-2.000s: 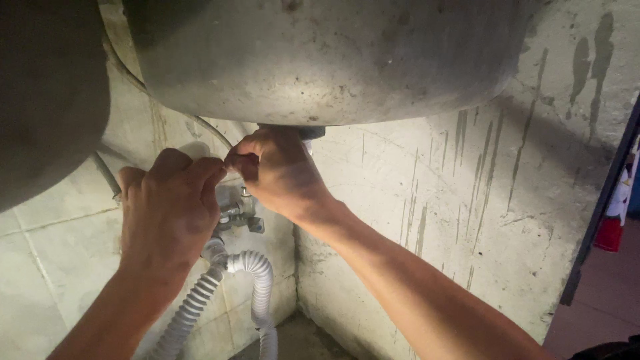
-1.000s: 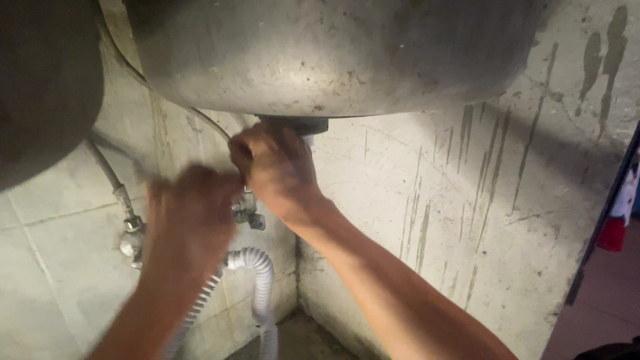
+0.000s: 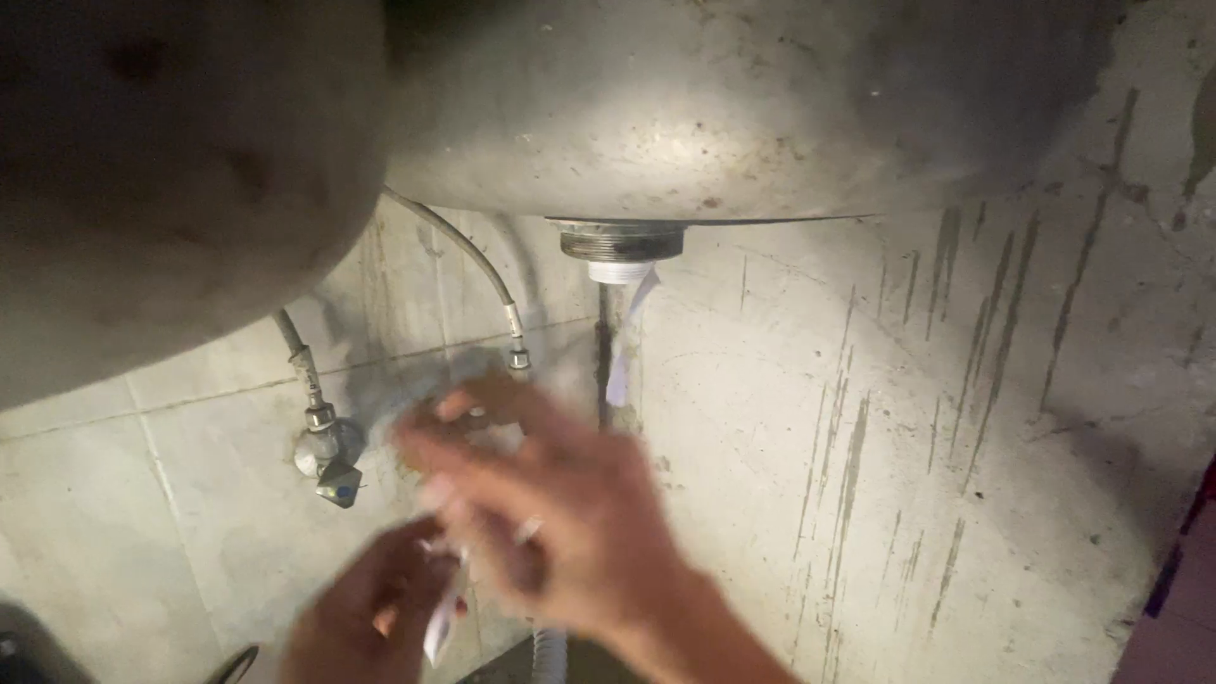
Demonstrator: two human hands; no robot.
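My left hand [image 3: 370,608] is low in the view, its fingers closed on a thin strip of white tape [image 3: 440,622]. Beside and above it is my right hand [image 3: 570,513], blurred, its fingers bent close to the left hand; whether it grips anything is unclear. Above both hands, the threaded sink drain outlet [image 3: 622,245] sticks down from the metal basin [image 3: 703,161]. White wrapping, apparently tape, circles its narrower lower end [image 3: 620,273], and a loose tail [image 3: 622,366] hangs from it.
A second basin [image 3: 180,180] fills the upper left. Braided supply hoses [image 3: 465,247] run down the tiled wall, one to an angle valve [image 3: 328,451]. A corrugated white drain hose [image 3: 549,655] shows at the bottom. A stained wall [image 3: 760,475] stands at the right.
Both hands have come down from the drain outlet, which now shows with its white wrapping and hanging tail. The view has shifted noticeably.
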